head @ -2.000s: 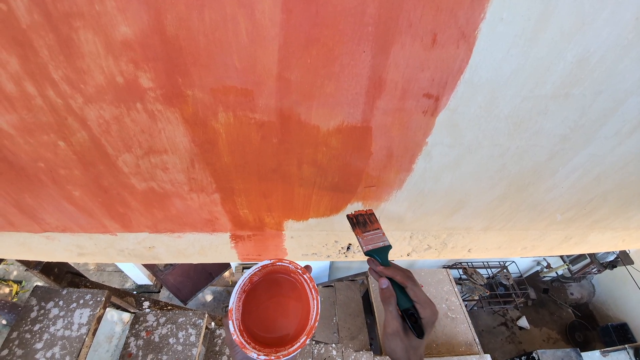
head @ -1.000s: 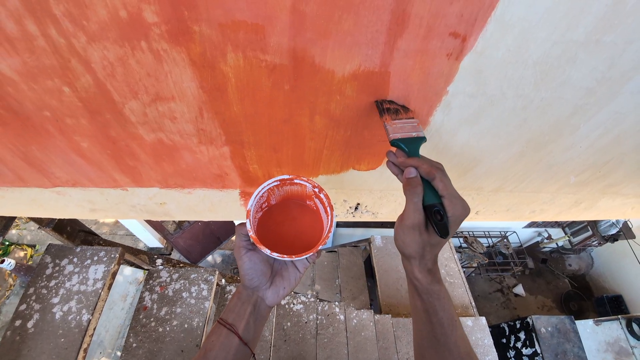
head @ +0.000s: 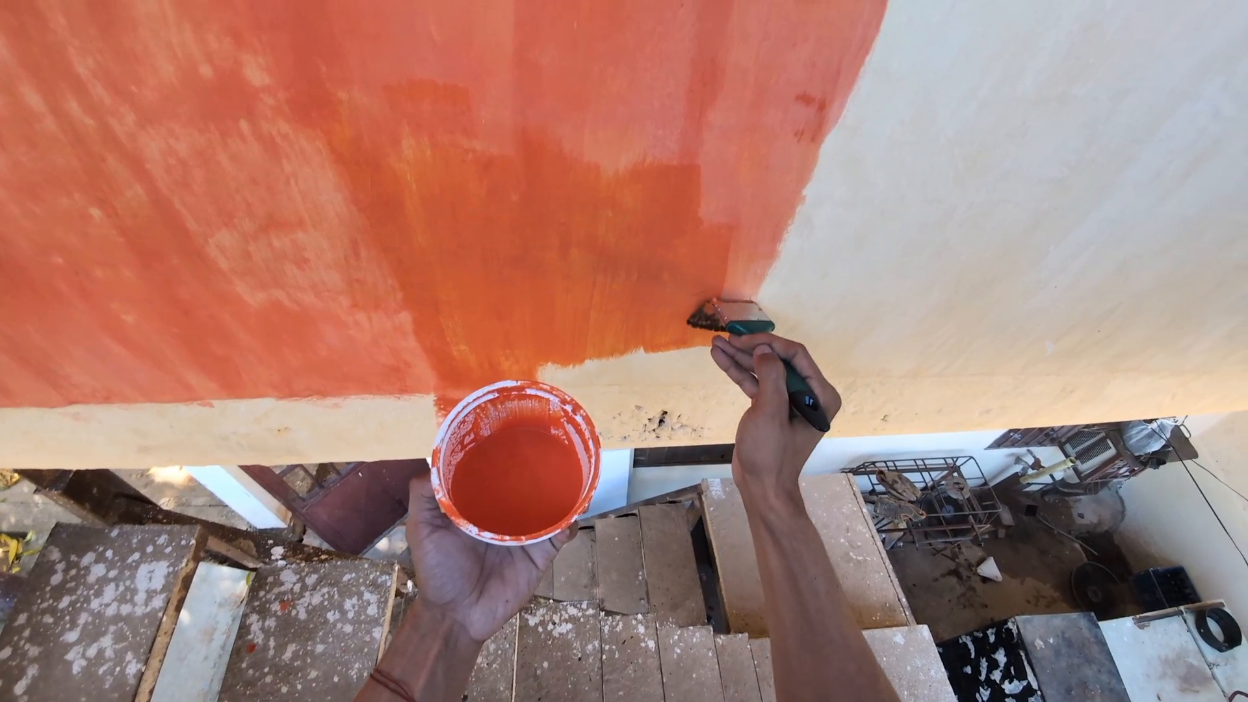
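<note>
In my left hand is a white plastic tub of orange-red paint, its rim and inner wall smeared, held just in front of the wall's lower edge. My right hand grips a flat paintbrush by its dark green and black handle. Its paint-covered bristles touch the wall at the lower right part of a fresh, darker orange patch. Left of and above that patch the wall is a lighter, streaky orange-red. To the right its surface is cream, and a cream strip runs along the bottom.
Far below the wall edge lie paint-spotted boards and overlapping grey-brown planks. At the lower right are a metal rack, a dark crate and a black ring. Thin cables hang at the right edge.
The brush has moved down the wall from where it touched a second ago, and now lies closer to the patch's lower edge. The left hand still holds the tub.
</note>
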